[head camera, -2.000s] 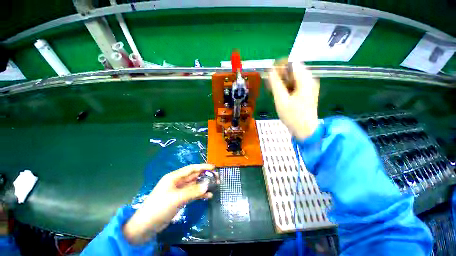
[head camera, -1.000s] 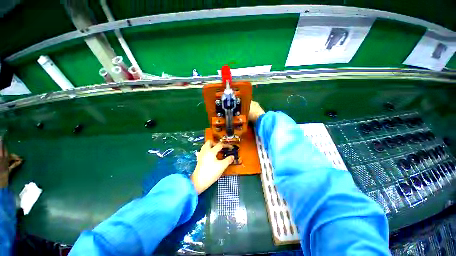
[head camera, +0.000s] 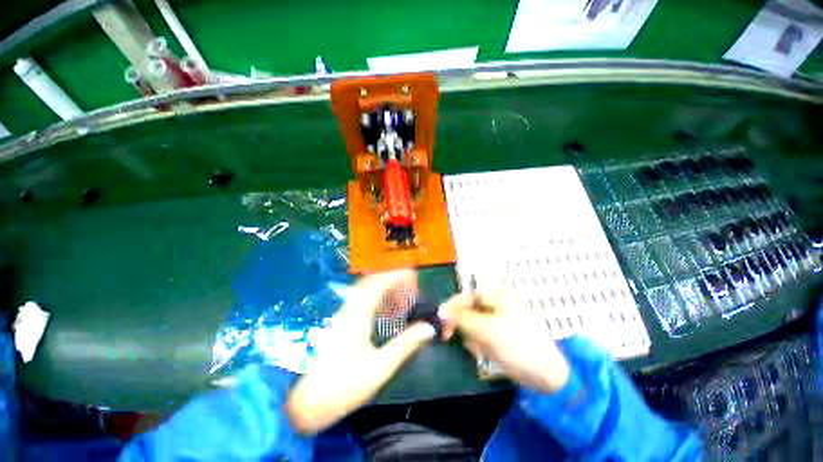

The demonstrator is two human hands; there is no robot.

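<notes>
A small dark workpiece [head camera: 424,315] is between my two hands, in front of the press. My left hand [head camera: 356,347] is blurred, its thumb and fingers around the workpiece's left side. My right hand [head camera: 505,334] has its fingertips at the workpiece's right side; a slim dark thing shows by its fingers, too blurred to name. The orange toggle press [head camera: 359,236] stands behind my hands, its red handle [head camera: 397,195] hanging down over the nest. The pale gridded sheet [head camera: 392,316] is partly hidden by my left hand.
The white slotted board [head camera: 541,226] lies right of the press. A clear blister tray [head camera: 713,235] with black parts is farther right, more trays at the lower right. Shiny blue-clear film [head camera: 280,280] lies left, a crumpled white cloth [head camera: 30,330] far left. A metal rail [head camera: 271,90] runs behind.
The red handle has swung from upright to hanging down. Both hands have left the press and come together nearer me, with the dark workpiece between them. The view has shifted.
</notes>
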